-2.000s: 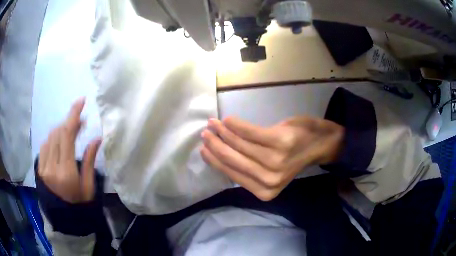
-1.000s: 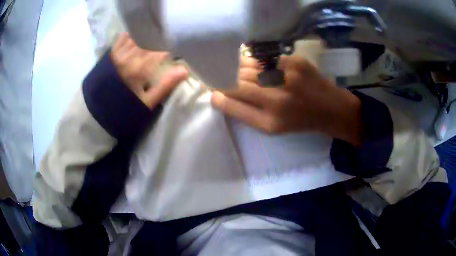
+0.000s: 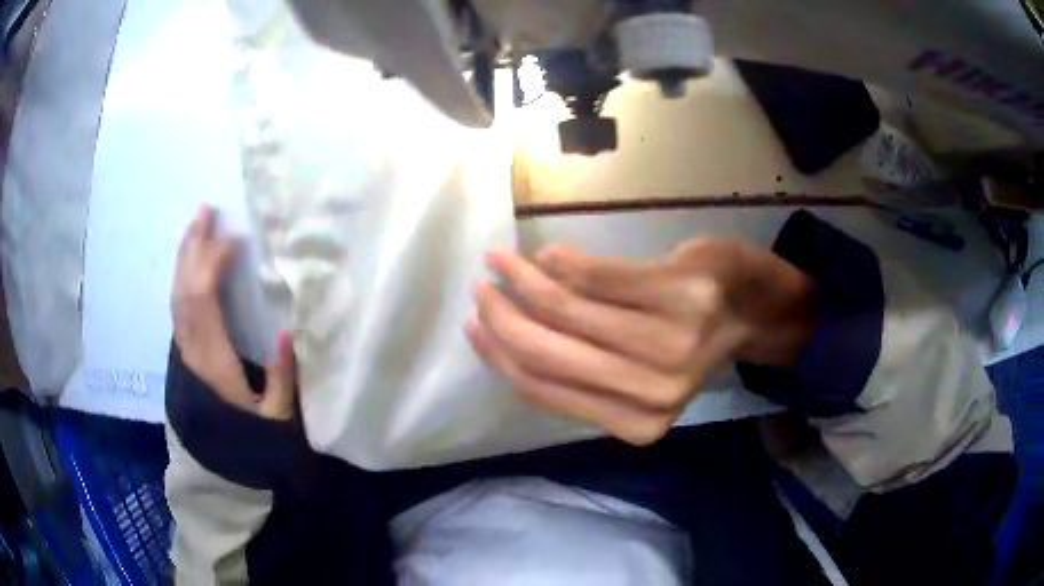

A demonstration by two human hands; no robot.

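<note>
A pale fabric panel [image 3: 378, 286] lies on the white table from under the needle area down to the front edge, with its right edge running straight to the presser foot [image 3: 504, 86]. My right hand [image 3: 607, 332] lies on the panel's right edge, fingertips together on the cloth; whether it pinches the edge cannot be told. My left hand [image 3: 229, 321] is at the panel's left edge, fingers apart, thumb at the cloth. The needle tip is lost in the lamp glare.
The sewing machine head [image 3: 824, 57] spans the top. A dark flat object [image 3: 807, 115] lies on the tan bed cover [image 3: 675, 149]. A small dark tool [image 3: 922, 227] lies at the right. Blue baskets [image 3: 126, 492] stand below the table. Pale cloth [image 3: 538, 538] is on the lap.
Both hands were up by the needle one second ago, gathering the cloth; they are now lower and apart. The panel lies flatter, and the machine head appears higher in view.
</note>
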